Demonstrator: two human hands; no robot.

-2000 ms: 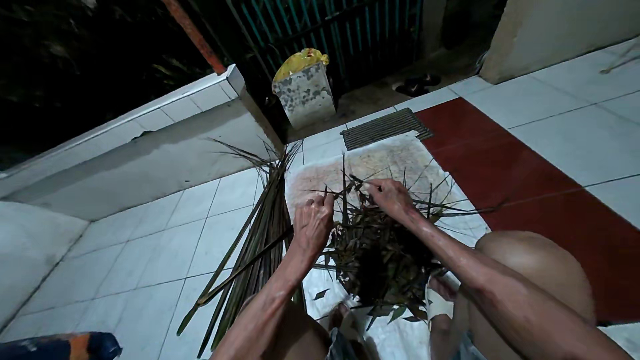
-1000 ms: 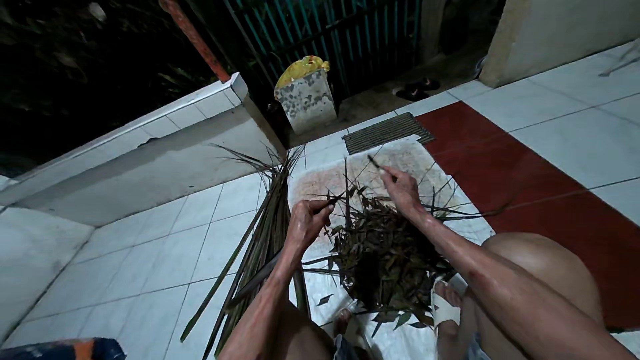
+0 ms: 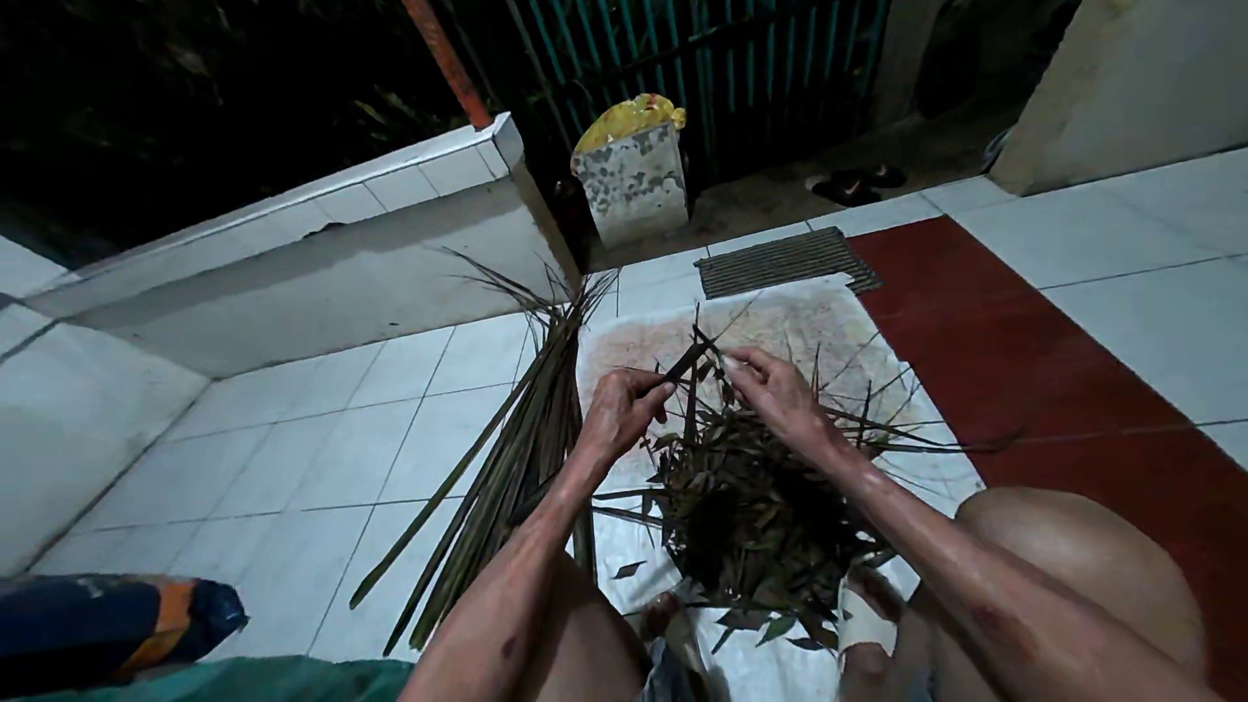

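Note:
My left hand (image 3: 624, 409) is closed on a dark strip of leaf (image 3: 690, 359) that points up and to the right. Close by on the right, my right hand (image 3: 775, 390) pinches something thin and dark at the strip's far end; its exact form is too small to tell. Below both hands lies a heap of dark cut leaf pieces (image 3: 770, 507), on a stained white cloth (image 3: 634, 341). A bundle of long narrow leaves (image 3: 526, 429) rests on the tiles to the left, partly behind my left forearm.
A ribbed mat (image 3: 780, 261) touches the cloth's far edge. Beyond stand a speckled block (image 3: 639, 185) with a yellow plastic bag (image 3: 629, 119) on top, and a metal gate (image 3: 721, 58). A low wall (image 3: 390, 234) runs along the left; a dark blue package (image 3: 97, 624) lies lower left.
My right hand was farther from the left hand one second ago, with a thin piece in its fingers. It is now back beside the strip in my left hand.

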